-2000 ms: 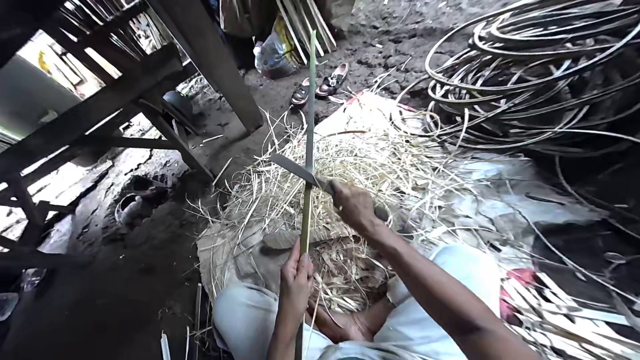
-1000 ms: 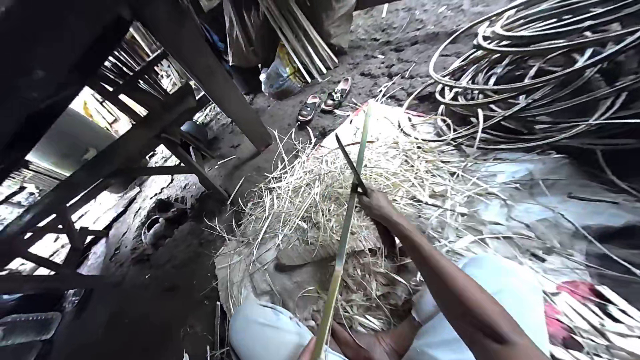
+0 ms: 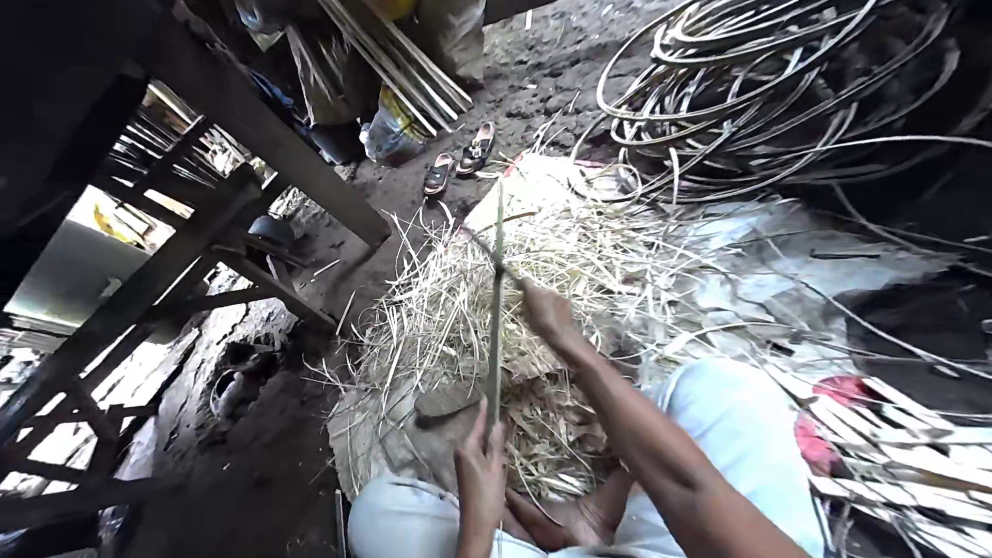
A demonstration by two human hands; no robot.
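Observation:
A long narrow strip of bamboo or cane (image 3: pixel 494 341) stands nearly upright in view, its lower end in the fingers of my left hand (image 3: pixel 480 457). My right hand (image 3: pixel 546 310) is closed on the handle of a knife (image 3: pixel 482 245), whose blurred blade crosses the strip at its upper part. Beneath both hands lies a heap of pale shavings (image 3: pixel 434 318) on a sheet. A flat stone or block (image 3: pixel 447 403) rests on the sheet just beyond my left hand. My bare feet (image 3: pixel 573 518) are between my knees.
Coils of cane strips (image 3: pixel 744 101) lie at upper right, split strips (image 3: pixel 899 457) beside my right knee. A pair of sandals (image 3: pixel 457 159) sits past the shavings, near a plastic bag (image 3: pixel 391 132). Wooden beams (image 3: pixel 287 132) frame the left side.
One second ago the strip leaned further over, with my left hand mostly out of view at the bottom edge; now the strip is more upright and that hand shows on its lower part.

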